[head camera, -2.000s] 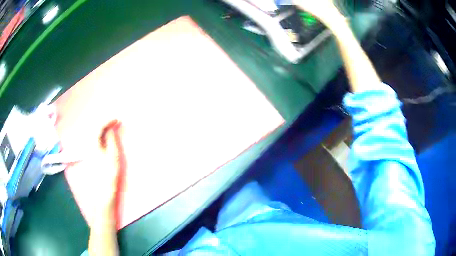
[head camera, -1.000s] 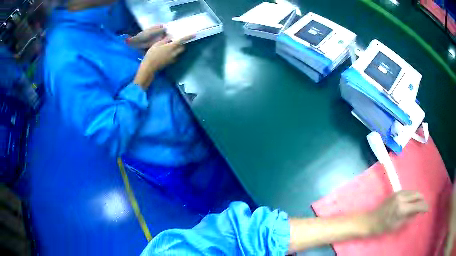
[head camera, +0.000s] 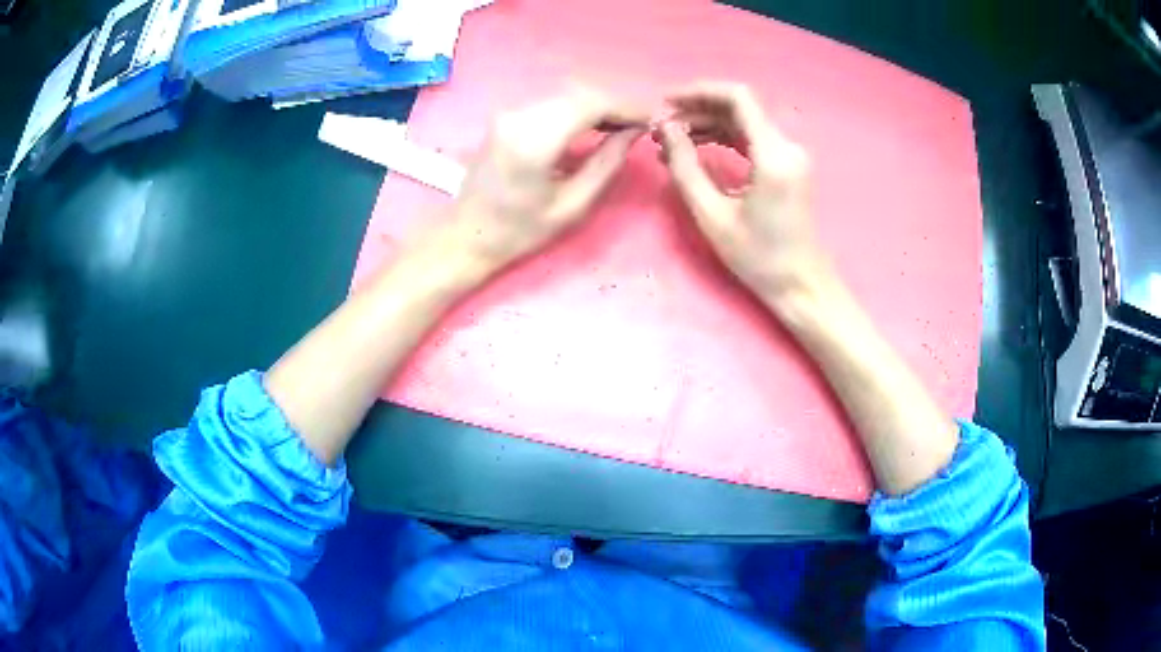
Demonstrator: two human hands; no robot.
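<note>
My left hand (head camera: 528, 178) and my right hand (head camera: 751, 191) meet over the upper middle of the pink-red work mat (head camera: 611, 369). Their fingertips nearly touch and pinch a tiny pale bit, seemingly a small white piece (head camera: 658, 125). Its shape is too small and blurred to tell. A white strip (head camera: 388, 150) crosses the mat's left edge, and its right end goes out of sight at my left hand.
Stacks of blue-and-white printed sleeves (head camera: 312, 57) stand at the upper left, beside the mat. A digital scale (head camera: 1089, 255) stands at the right, cut by the picture's edge. Blue cloth (head camera: 64, 497) shows at the lower left.
The view has swung from the left neighbour back to the mat. Both my hands are now together over the mat, fingertips meeting. Earlier my right hand was at the scale.
</note>
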